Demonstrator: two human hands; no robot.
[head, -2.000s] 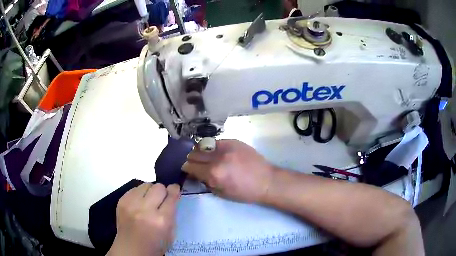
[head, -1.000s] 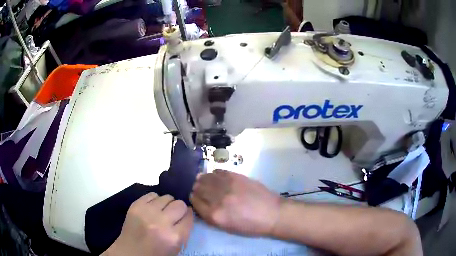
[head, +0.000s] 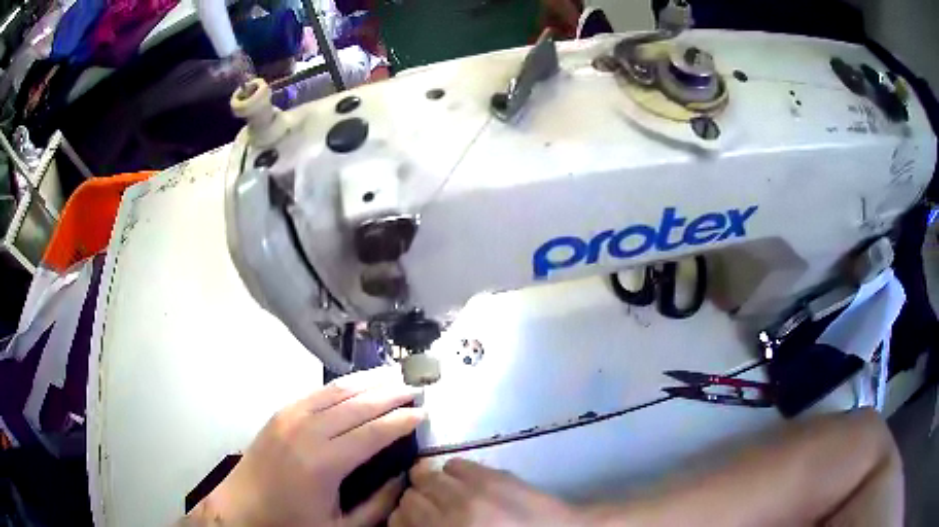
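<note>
A dark fabric panel (head: 379, 476) lies under my hands, in front of the needle area of the white sewing machine (head: 453, 175). My left hand (head: 299, 445) lies over the panel with its fingers stretched towards the presser foot, pressing the cloth to the table. My right hand (head: 468, 496) is at the panel's right edge near the bottom of the picture, its fingertips bent onto the cloth; its lower part is cut off. The pale knob (head: 420, 369) sits just above the left fingertips. The needle itself is hard to make out.
Red and dark thread snips (head: 726, 388) lie right of my hands on the white table (head: 165, 340). Black-handled scissors (head: 680, 286) lie behind the machine arm. An orange bin (head: 88, 221) and white and purple cut pieces (head: 51, 340) are at the left.
The view has shifted closer to the machine. My left hand has moved up to the needle area and flattened over the cloth. My right hand has drawn back towards the front edge.
</note>
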